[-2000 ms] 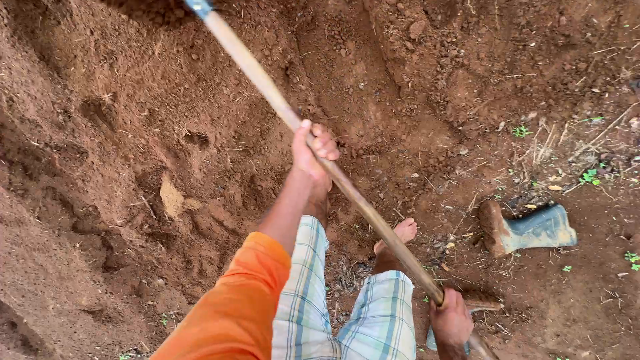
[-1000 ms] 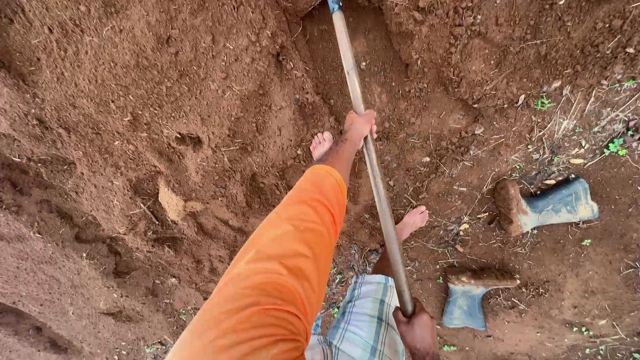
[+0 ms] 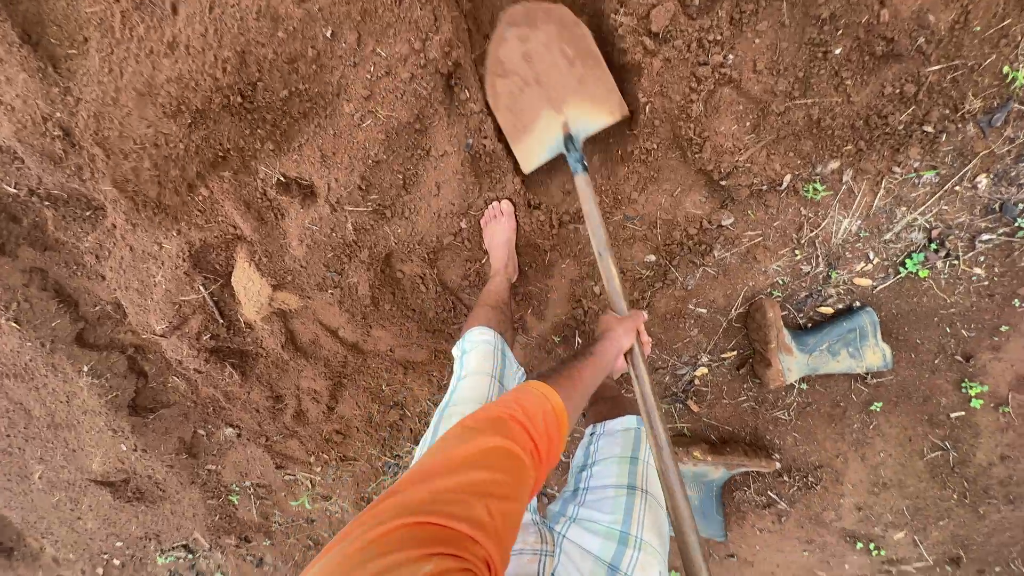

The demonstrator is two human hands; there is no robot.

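A shovel with a wooden handle (image 3: 604, 240) slants across the middle of the view. Its broad, soil-coated metal blade (image 3: 548, 76) lies at the top, over reddish-brown earth. My left hand (image 3: 626, 342), at the end of an orange sleeve, is closed around the handle about midway along it. The handle runs down past the plaid shorts and leaves the view at the bottom edge. My right hand is out of view.
A bare foot (image 3: 500, 238) stands on the soil left of the handle. One muddy rubber boot (image 3: 836, 346) lies at the right, another (image 3: 708, 492) beside the lower handle. Small green weeds (image 3: 914, 264), twigs and dry leaves are scattered at the right.
The shovel has come back toward me, so its whole blade now shows. My left hand on the handle is lower and farther right. My right hand, earlier on the handle's lower end, has left the view.
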